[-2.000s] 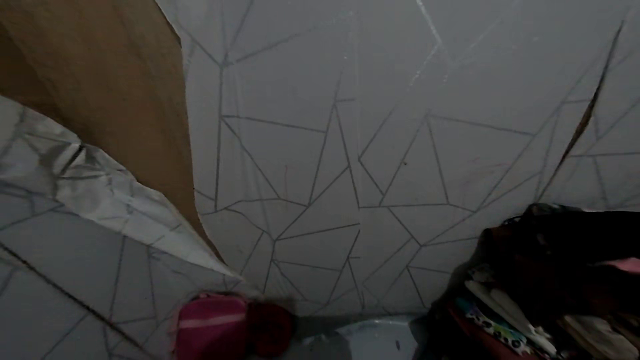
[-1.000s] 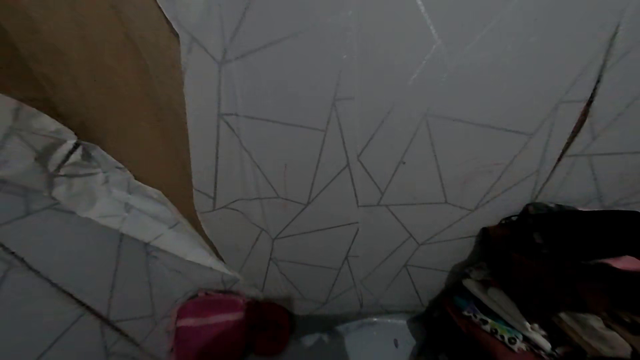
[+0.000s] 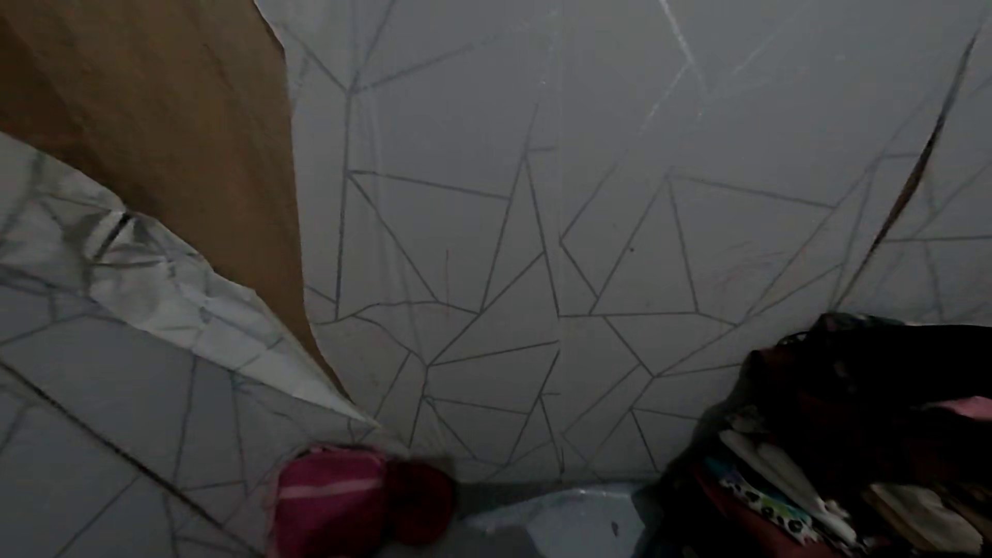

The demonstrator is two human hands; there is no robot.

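Observation:
Neither my left hand nor my right hand shows in the head view. A pale wall covering [image 3: 496,232] with dark crossing lines fills most of the view. At the upper left it is torn, baring a brown surface [image 3: 194,132]. A crumpled flap of the covering [image 3: 186,287] hangs along the lower edge of the tear. A pink cloth item [image 3: 329,500] with a lighter stripe lies at the bottom left, beside a dark red item [image 3: 422,500].
A dark heap of clothes or fabrics [image 3: 876,403] fills the lower right. A pale, smooth surface [image 3: 589,519] shows at the bottom middle. A dark slit [image 3: 914,182] runs down the covering at the upper right, and another dark line [image 3: 116,449] crosses the lower left.

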